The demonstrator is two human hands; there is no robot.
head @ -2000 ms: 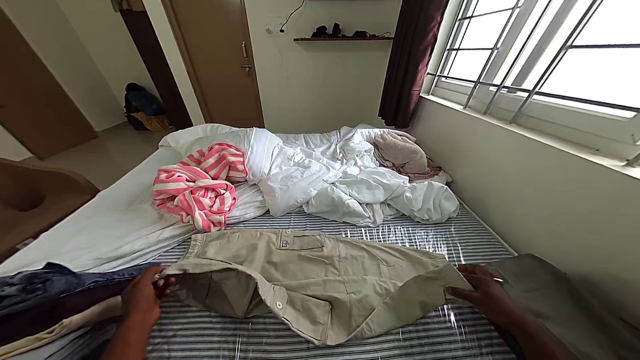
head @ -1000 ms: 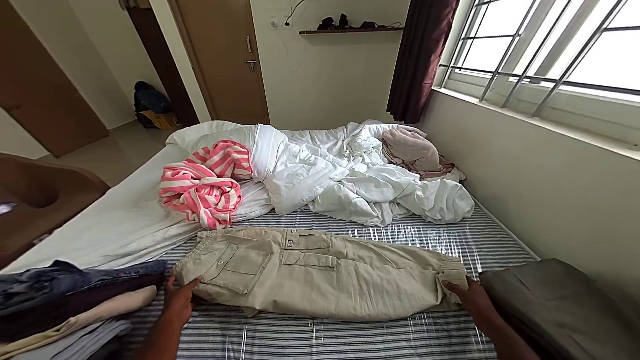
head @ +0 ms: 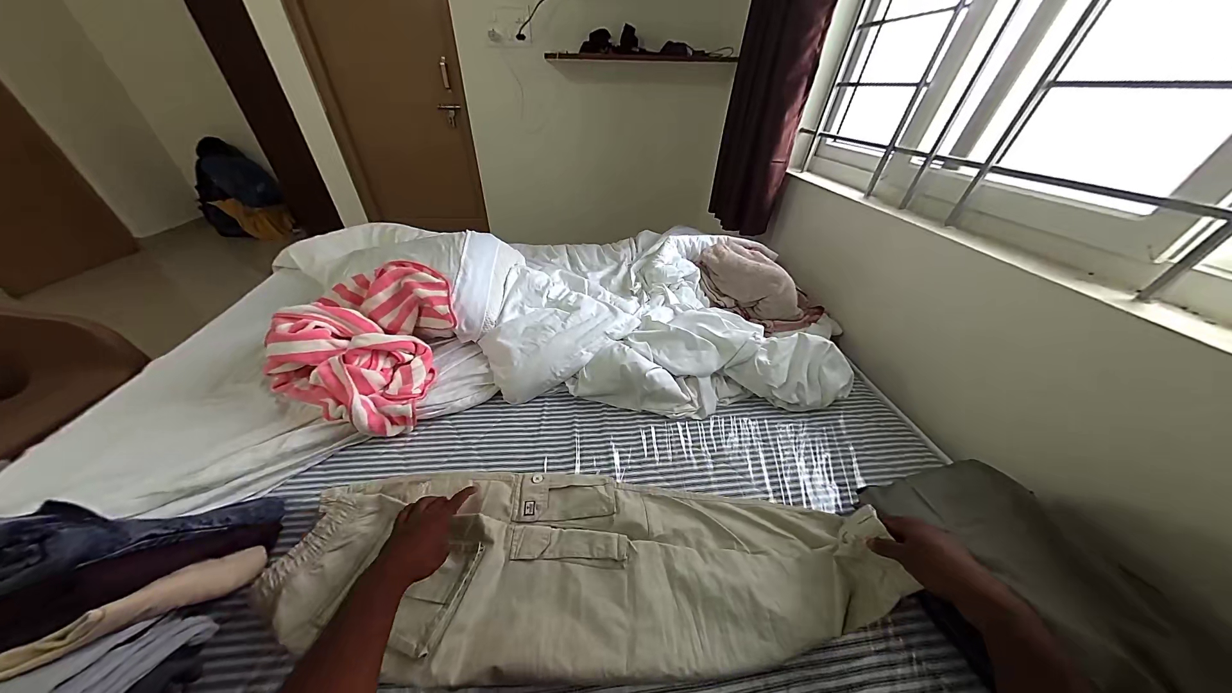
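Note:
A pair of khaki cargo trousers (head: 712, 597) lies lengthwise across the striped mattress (head: 539, 438), one leg over the other, its elastic waistband at the left and its cuffs at the right. My left hand (head: 428, 534) rests on the cloth near the waist and pockets, fingers spread a little, with nothing plainly gripped. At the other end, my right hand (head: 910, 549) has the cuff pinched between thumb and fingers.
Folded clothes (head: 125, 577) are stacked at the left, and a dark olive garment (head: 1039, 577) lies at the right by the wall. Beyond are a pink-striped cloth (head: 356, 356), a crumpled white sheet (head: 654, 337) and a light pinkish cloth (head: 756, 279).
The trousers, held up by both hands with the waist open earlier, now lie flat. My left hand has moved from the waistband edge onto the cloth. The right hand stays at the cuff.

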